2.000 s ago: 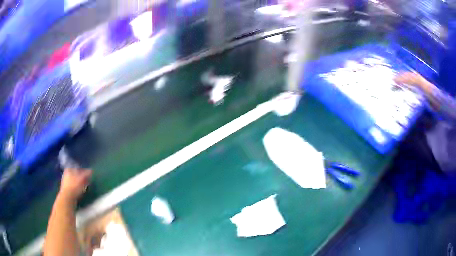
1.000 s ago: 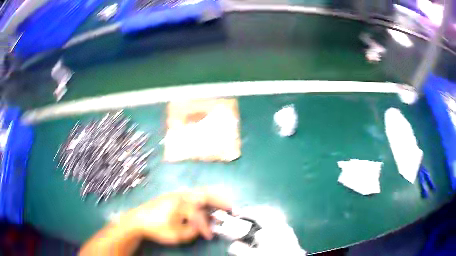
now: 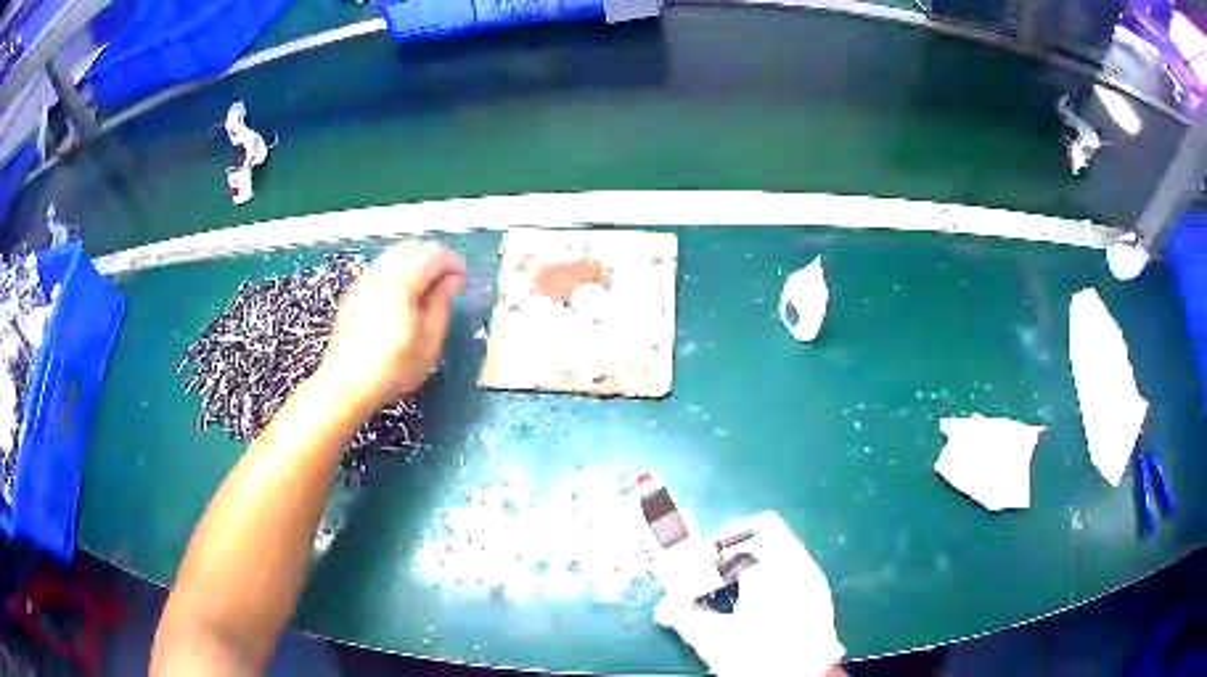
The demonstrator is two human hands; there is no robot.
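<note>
My left hand [image 3: 392, 324], bare, is over the right side of a pile of small dark and silver pins [image 3: 271, 337]. Its fingers are bent together beside the grease board; whether they pinch a pin cannot be told. My right hand [image 3: 768, 611], in a white glove, holds a white-and-metal workpiece [image 3: 666, 518] low at the centre right. The workpiece has a red spot at its upper end and a dark part; the glove hides some of it. The square grease board [image 3: 589, 351] has tan edges, a brownish patch and white lumps.
A white teardrop-shaped piece [image 3: 805, 302] stands right of the board. Two white scraps [image 3: 990, 460] and blue-handled pliers [image 3: 1154, 492] lie at the right. A pale rail [image 3: 794, 212] separates bench and green belt, which carries workpieces [image 3: 242, 152]. A blue bin [image 3: 80, 397] is at the left.
Since a second ago, my left hand has left the workpiece and moved up to the pin pile. My right hand still holds the workpiece. The view has shifted and is sharper.
</note>
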